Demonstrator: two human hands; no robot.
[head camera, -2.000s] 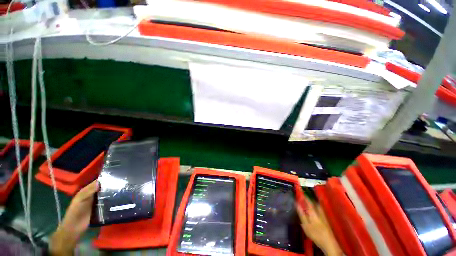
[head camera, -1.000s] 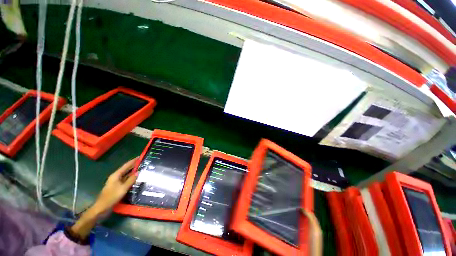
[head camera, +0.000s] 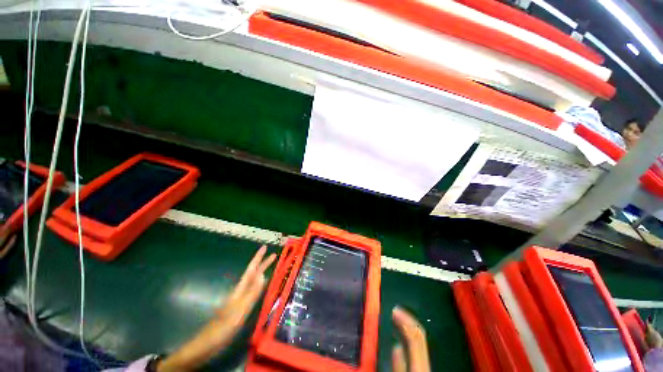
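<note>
A tablet (head camera: 327, 301) with a dark screen and small white and green text lines lies in a red foam tray (head camera: 371, 290). This tray sits on top of at least one more red tray, whose edge shows at its left. My left hand (head camera: 225, 316) is left of the stack, empty, fingers apart, fingertips close to the tray's edge. My right hand (head camera: 413, 343) is right of the stack, blurred and cut off by the bottom edge, empty, its visible fingers apart.
Another tablet in red trays (head camera: 131, 192) lies at left behind hanging white cables (head camera: 80, 145). Stacked red trays (head camera: 501, 320) lean at right. Other people's hands show at the far left (head camera: 6, 241) and far right (head camera: 652, 338). A loaded shelf (head camera: 407, 87) crosses above.
The separate trays in front of me are now in one stack. My right hand has let go of the tray it held raised, and my left hand has let go of its tray.
</note>
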